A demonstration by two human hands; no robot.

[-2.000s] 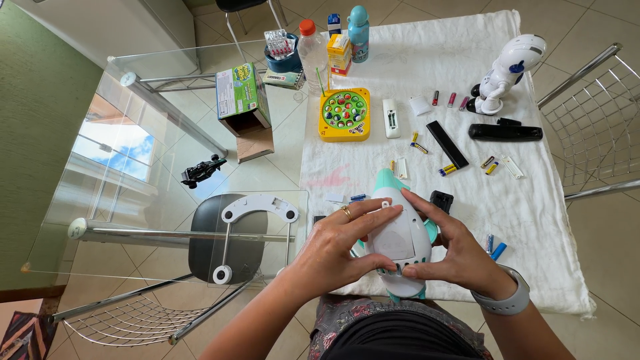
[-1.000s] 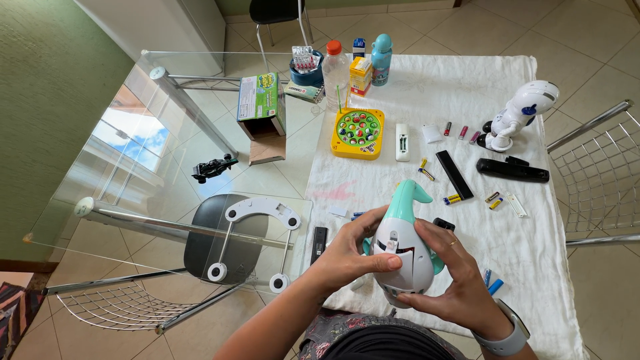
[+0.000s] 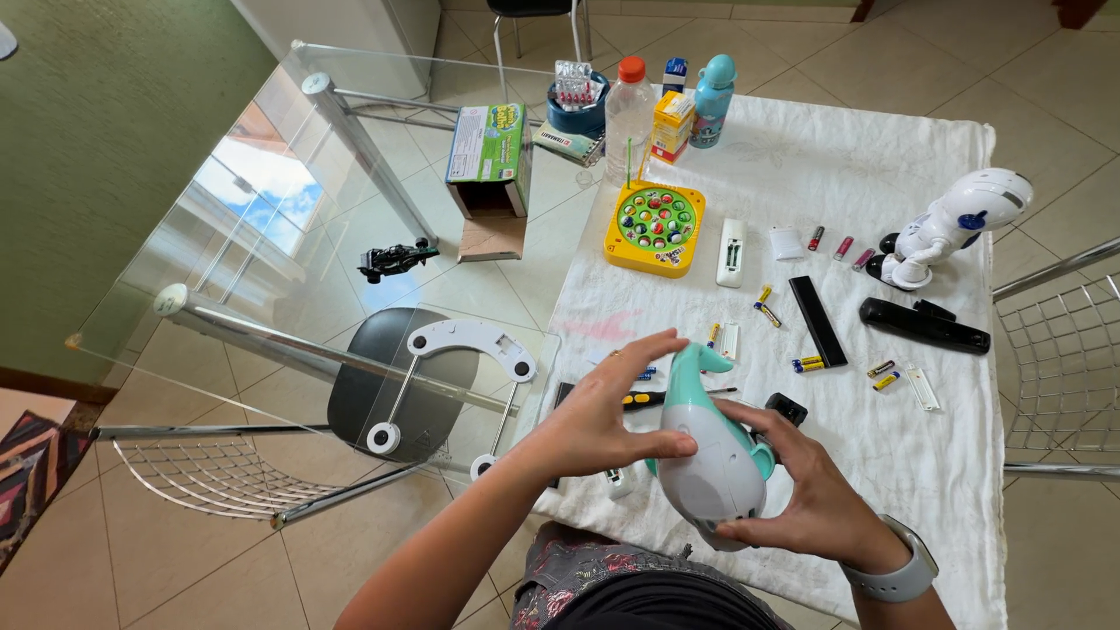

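A white and turquoise whale-shaped plastic toy (image 3: 710, 472) is held above the cloth near my body, its tail pointing away from me. My left hand (image 3: 626, 407) touches its left side with the thumb, fingers spread up toward the tail. Around the right side and lower end, my right hand (image 3: 783, 490) grips it. Behind the toy lies a yellow and black screwdriver (image 3: 643, 400). To the right are a small black object (image 3: 786, 409), loose AA-type batteries (image 3: 885, 381) and a white battery cover (image 3: 922, 388).
A yellow fishing game (image 3: 654, 229), a white remote control (image 3: 731, 253), a black bar (image 3: 818, 321) and a white toy robot (image 3: 954, 223) occupy the white cloth. A plastic bottle (image 3: 628, 118) stands at the back. On the glass at left are an open box (image 3: 486, 166) and a black toy car (image 3: 396, 260).
The toy has turned in my hands; its face-like side, shown a second ago, is replaced by a plain white panel. My left fingers have moved up toward the tail.
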